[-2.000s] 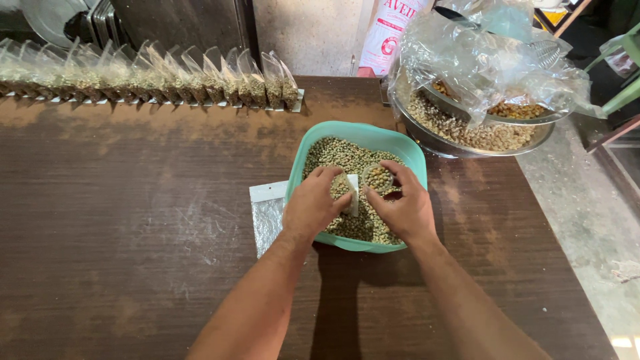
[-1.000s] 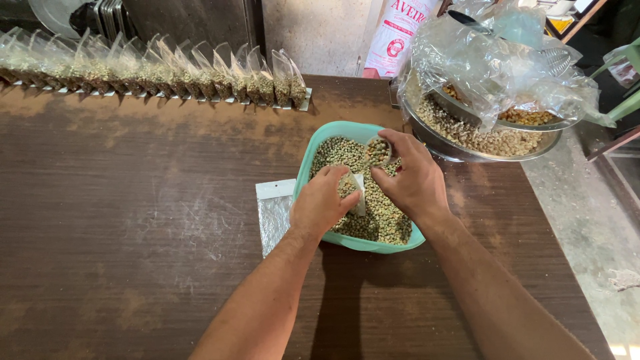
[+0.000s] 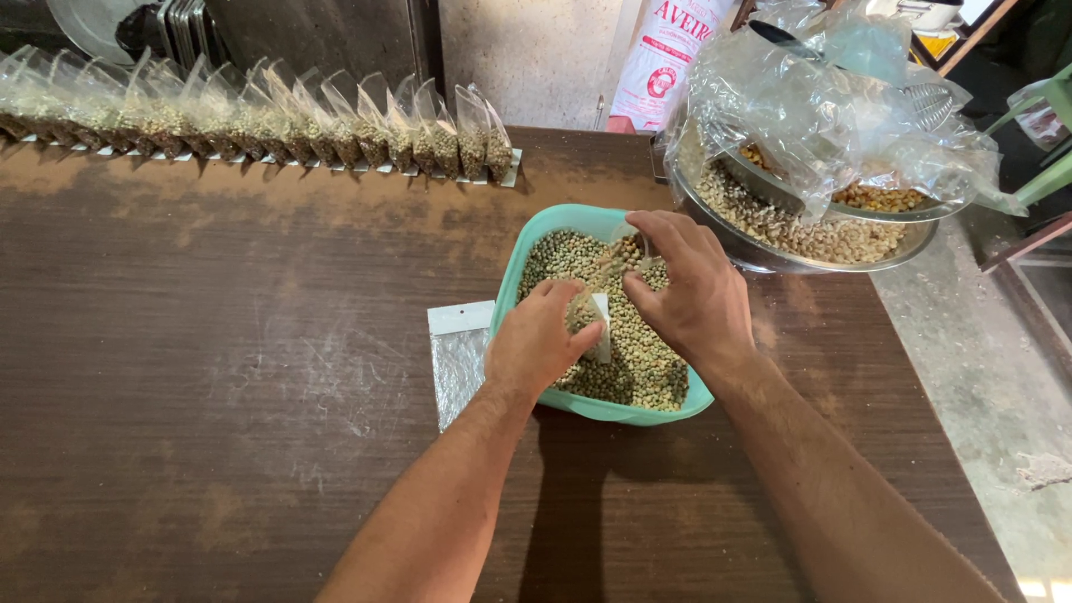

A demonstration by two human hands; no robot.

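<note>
A mint-green plastic tub (image 3: pixel 615 412) holds dried green peas (image 3: pixel 649 347). Over its left half, my left hand (image 3: pixel 543 335) grips a small clear plastic bag (image 3: pixel 599 335) with a white strip, partly filled with peas. At the tub's back right, my right hand (image 3: pixel 699 285) has thumb and fingers around a small clear cup (image 3: pixel 630 251) with peas in it, tilted, its rim partly hidden by the fingers. Flat clear bags with a white header (image 3: pixel 461 318) lie on the table against the tub's left side.
Filled clear bags (image 3: pixel 322 126) stand in a long row along the table's back edge. At the back right, a large steel bowl (image 3: pixel 896 255) of pale grains carries a smaller bowl of orange kernels under clear plastic sheeting (image 3: pixel 804 109). A printed sack (image 3: pixel 662 63) is behind the table.
My right hand with the cup has moved from beside the left hand toward the tub's back right. My left hand stays over the tub's left half with the bag.
</note>
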